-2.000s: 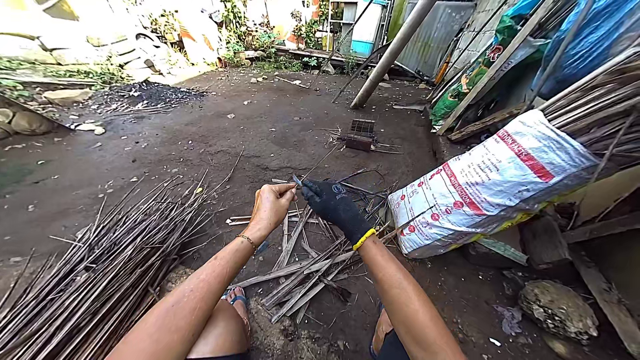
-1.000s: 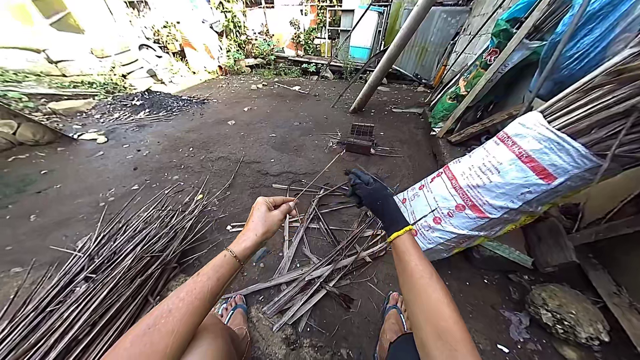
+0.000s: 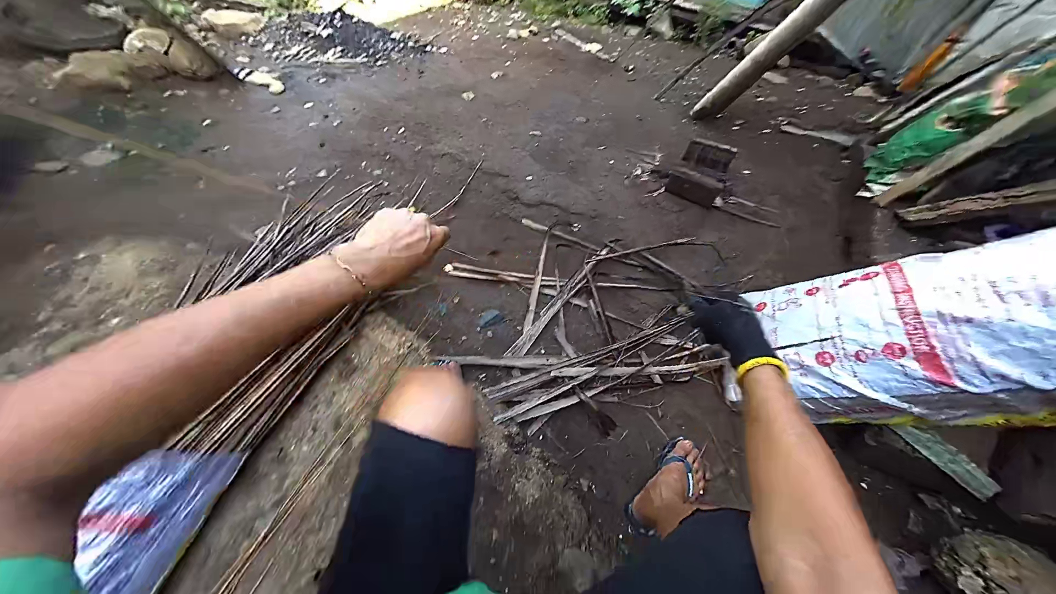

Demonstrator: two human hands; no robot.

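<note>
My bare left hand (image 3: 398, 246) is closed in a fist over the top of a bundle of thin brown sticks (image 3: 272, 363) at the left; a thin stick seems to pass through it. The dark glove with a yellow cuff covers my right hand (image 3: 730, 323), low at the right end of a loose pile of dry strips and sticks (image 3: 577, 363), beside a white printed woven sack (image 3: 858, 322). What its fingers hold, if anything, cannot be made out. Beneath the bundle, part of another sack (image 3: 148, 511) shows.
A small dark block-like object (image 3: 697, 177) stands on the dirt ahead. Farther off are a slanting pole (image 3: 767, 58), a heap of dark gravel (image 3: 330, 37) and rocks (image 3: 107, 70). Wooden planks (image 3: 982, 202) lean at the right. My sandalled foot (image 3: 672, 483) is near the pile.
My hands have moved apart: the left to the stick bundle, the right down beside the loose pile and sack. The view has tilted down and turned left.
</note>
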